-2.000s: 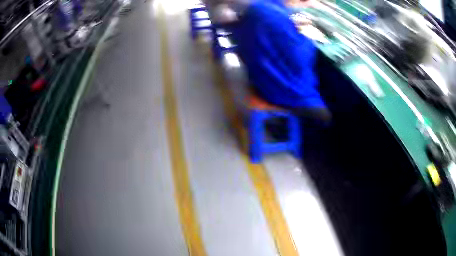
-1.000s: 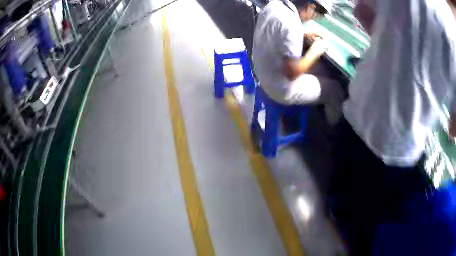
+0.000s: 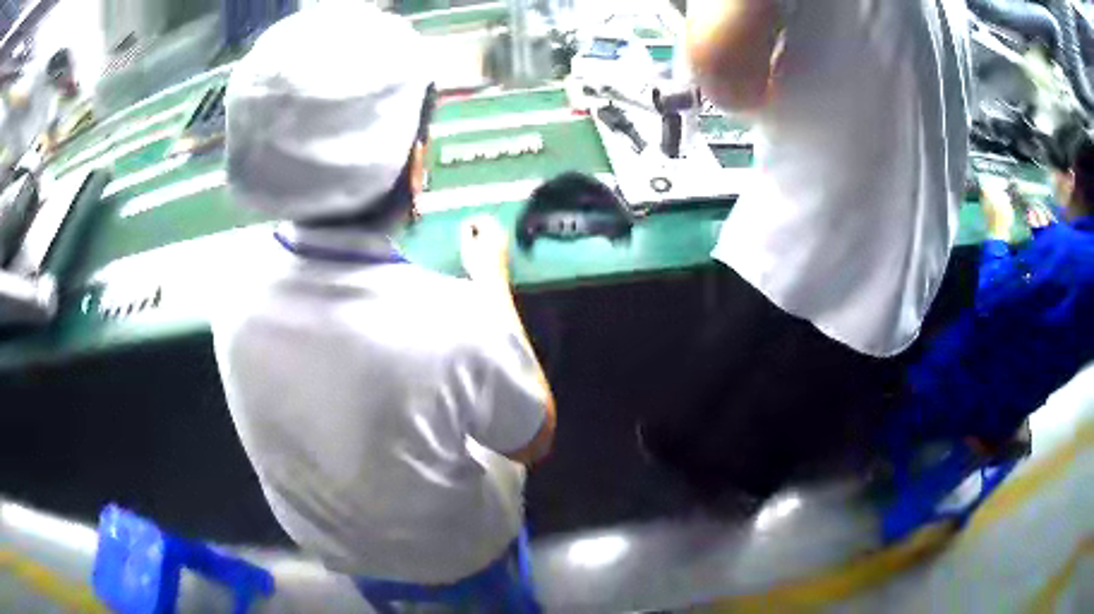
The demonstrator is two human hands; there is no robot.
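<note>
Neither of my hands is in view. Nearest in front of me is a long green workbench [image 3: 576,258] with a dark front panel. A black rounded part [image 3: 573,214] lies on its near edge. A silver-white toothed strip [image 3: 492,148] lies farther back on the green surface, and another pale slotted strip [image 3: 126,300] lies at the left. A white board [image 3: 690,182] with a dark upright device stands right of the black part.
A seated person in a white cap and shirt [image 3: 372,396] is at the bench, one hand on it. A standing person in a white shirt [image 3: 846,180] is at right. A person in blue [image 3: 1020,318] sits farther right. A blue stool [image 3: 138,564] is at lower left.
The view has swung from the aisle with yellow floor lines towards the bench. The bench now crosses the frame, and the capped seated person is close in front.
</note>
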